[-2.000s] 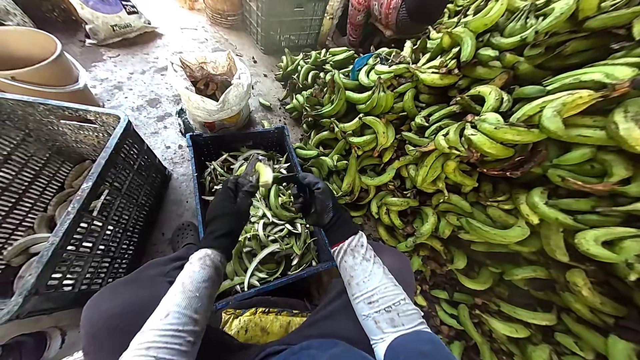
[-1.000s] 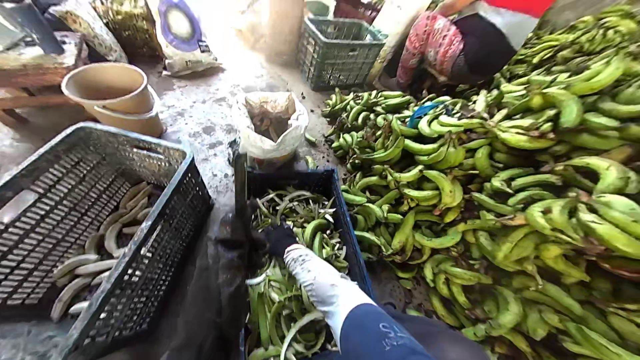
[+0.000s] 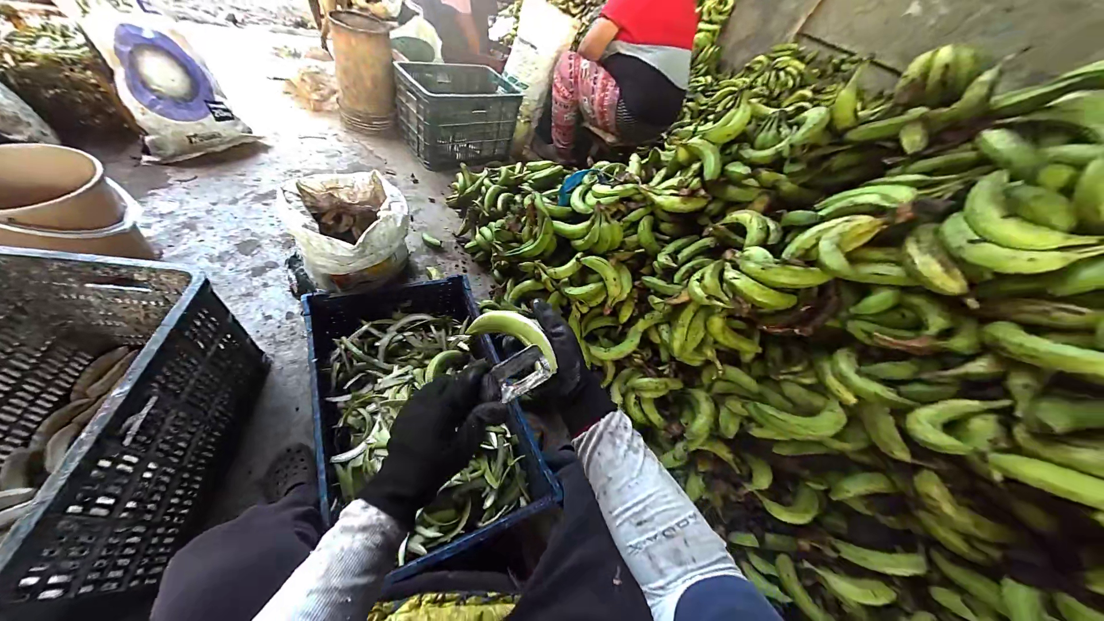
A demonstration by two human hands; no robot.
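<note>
My left hand (image 3: 435, 427), in a black glove, is closed on a metal-bladed peeler (image 3: 522, 373) above a blue plastic crate (image 3: 533, 457). In my right hand (image 3: 562, 362), also gloved in black, is a curved green plantain (image 3: 515, 326), its near end against the peeler. Green peel strips (image 3: 379, 371) and a few plantains fill much of the crate between my knees. Just right of the crate, a large heap of green plantains (image 3: 759, 285) spreads out. Part of the peeler's handle is hidden by my left hand.
At the left stands a black plastic crate (image 3: 164, 345) with peeled plantains (image 3: 78, 405); beige tubs (image 3: 52, 194) are behind it. Ahead are a white sack (image 3: 379, 228) of brown scraps, a green crate (image 3: 457, 116) and a rusty metal drum (image 3: 362, 69). Another person (image 3: 634, 78) crouches beyond the heap.
My right hand, reaching into the peel crate one second ago, now holds a plantain above its right edge. My left hand is now plainly seen with the peeler. The view has swung.
</note>
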